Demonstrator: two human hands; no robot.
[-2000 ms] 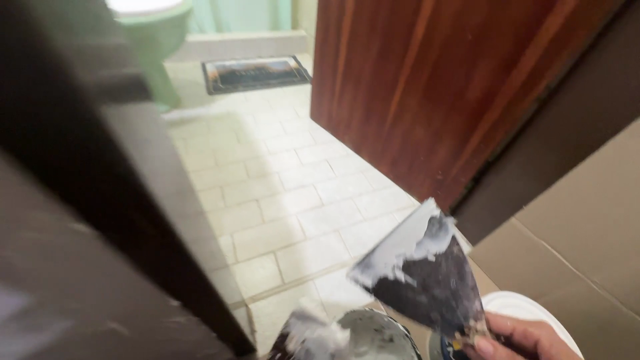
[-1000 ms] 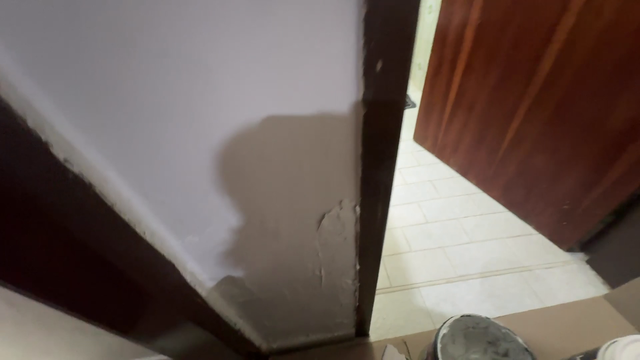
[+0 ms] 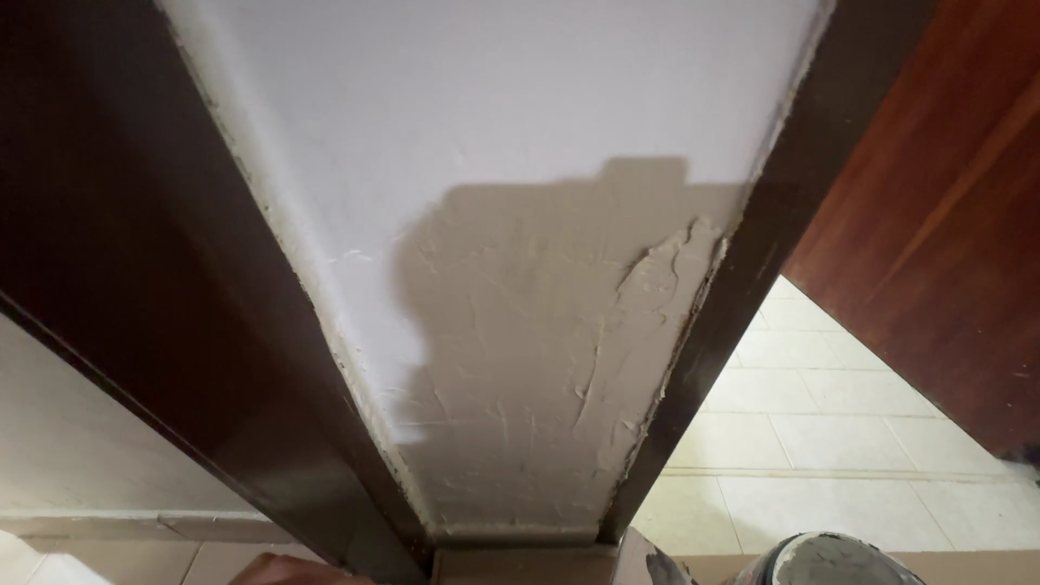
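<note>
Part of my left hand (image 3: 288, 571) shows at the bottom edge, left of centre, low beside the dark door frame (image 3: 325, 487); what it holds is out of view. My right hand is not in view. A putty knife blade (image 3: 643, 562) with grey-white smears rises from the bottom edge, its handle hidden. Right of it, an open tub of grey-white filler (image 3: 837, 561) is cut off by the frame. Between the dark frames, the narrow white wall strip (image 3: 520, 341) carries uneven, ridged filler, thickest near its right edge. A head-shaped shadow falls across it.
At the right, a reddish-brown wooden door (image 3: 934, 268) stands open over a light tiled floor (image 3: 812, 439). The right door frame (image 3: 780, 219) borders the wall strip. Beige floor tiles (image 3: 122, 561) and a low skirting (image 3: 162, 524) lie at the lower left.
The view has swung from the tiled room to the wall strip and moved closer. My right hand, seen holding a filler-coated putty knife two seconds ago, has left the view.
</note>
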